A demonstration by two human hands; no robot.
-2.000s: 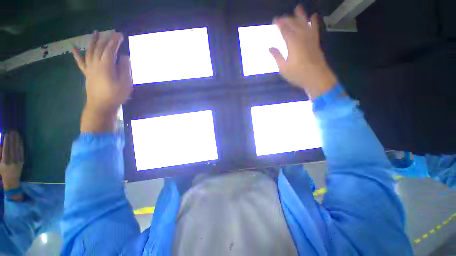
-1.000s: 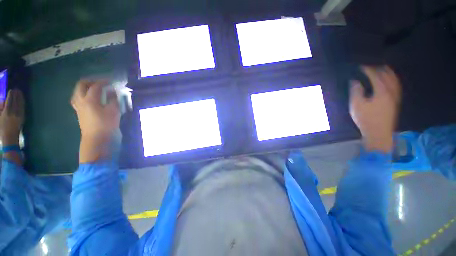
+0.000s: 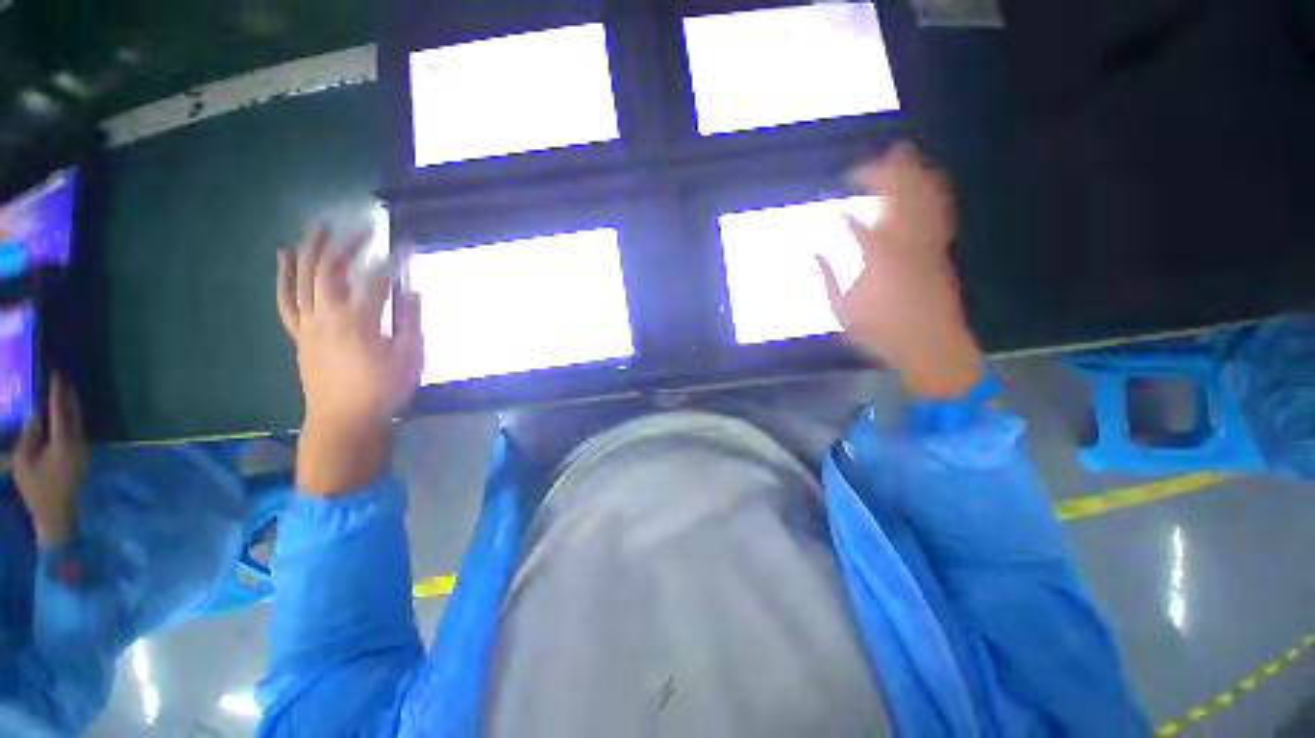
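Observation:
Four tablets with glowing white screens lie in a black foam tray [image 3: 656,180], in two rows of two: back left [image 3: 515,94], back right [image 3: 790,65], front left [image 3: 527,306] and front right [image 3: 772,274]. My left hand [image 3: 351,325] is at the left edge of the front left tablet, fingers apart, holding nothing that I can see. My right hand [image 3: 909,274], blurred, is over the right part of the front right tablet and hides part of its screen. Its fingers are apart and it holds nothing visible.
The tray lies on a dark green bench [image 3: 217,274] with a pale frame post [image 3: 245,95] at the back left. At far left are purple-lit screens [image 3: 18,368] and a neighbour's hand [image 3: 51,461]. A black mass [image 3: 1154,173] stands at right. A blue stool [image 3: 1161,411] is beyond the bench edge.
My right hand has moved left from beside the tray to over the front right tablet. My left hand has opened its fingers and shifted slightly right. The view has shifted, so the tray sits higher.

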